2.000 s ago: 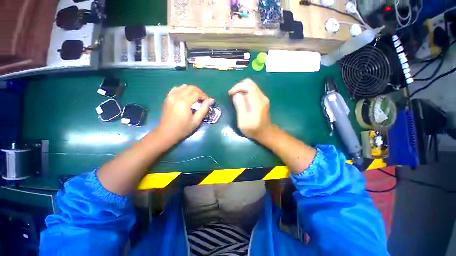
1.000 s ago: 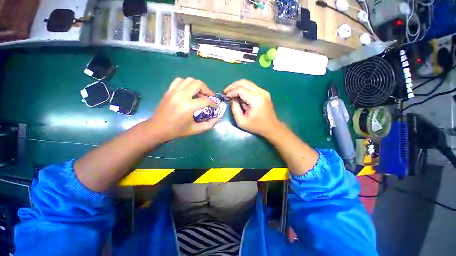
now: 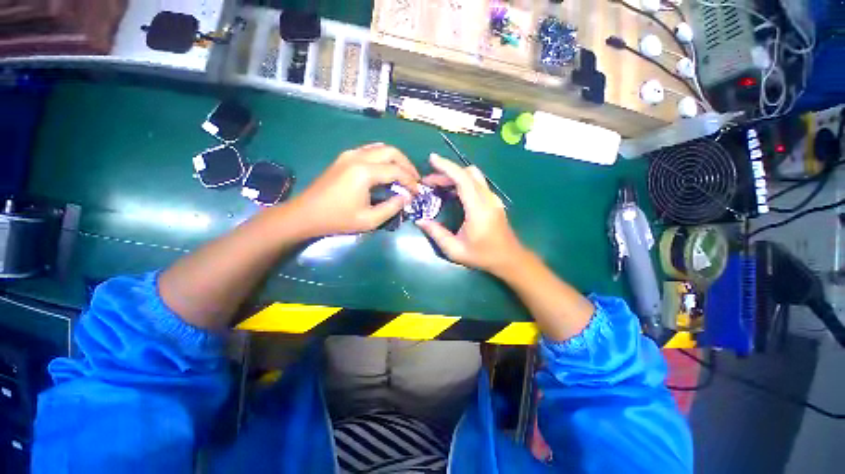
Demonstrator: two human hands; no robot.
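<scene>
The watch assembly (image 3: 423, 204) is held low over the green mat between both hands, its shiny silver-white inside facing up. My left hand (image 3: 359, 193) grips its left side with fingertips; a dark part shows under those fingers. My right hand (image 3: 474, 222) is curved round its right side, thumb and fingers at the rim. Thin tweezers (image 3: 451, 146) rise behind my right hand, their lower part crossing behind its fingers; I cannot tell whether the hand touches them. Fine details inside the watch assembly are blurred.
Three dark watch units (image 3: 220, 165) lie at left. Behind are a small-parts box (image 3: 359, 69), a row of tools (image 3: 447, 111), a green knob (image 3: 516, 128), a white bottle (image 3: 572, 138) and a wooden tray (image 3: 445, 46). At right are a grey cylinder tool (image 3: 637, 255), a fan (image 3: 691, 180) and a tape roll (image 3: 709, 252).
The view has shifted. My right hand has gone from apart, to pinching at the assembly's upper edge, to round its right side. The thin tweezers now show behind my right hand.
</scene>
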